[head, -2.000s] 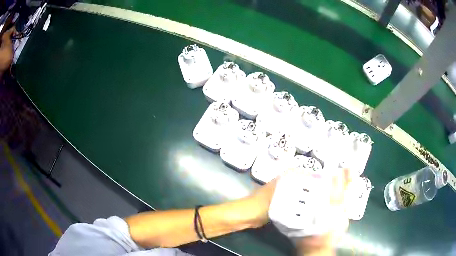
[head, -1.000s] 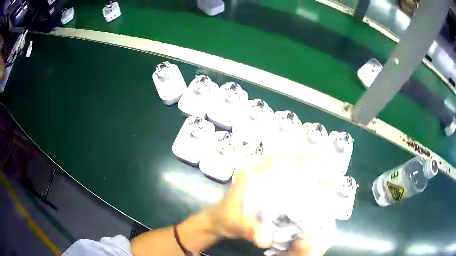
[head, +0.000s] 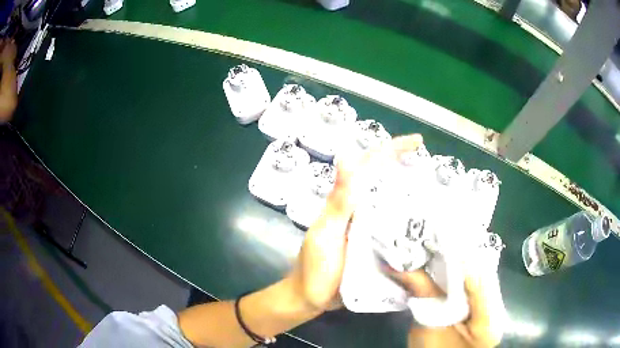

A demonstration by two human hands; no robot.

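My left hand holds a white plug adapter at its left side, with the round pin base facing up. My right hand is at the adapter's right side and holds a white crumpled cloth against it near the pin base. Glare washes out parts of both hands, the cloth and the adapter. Behind them, several white adapters stand pins-up in rows on the dark green bench. My hands hide some of them.
A clear bottle with a yellow-green warning label lies at the right. A cream rail separates the bench from the green belt, which carries a few white units at the top. A grey post slants at right. Another person's arm shows at far left.
The held adapter has turned from its slotted face to its pin side. My left fingers have spread along its far side. The belt units have shifted, and the one near the post is no longer visible.
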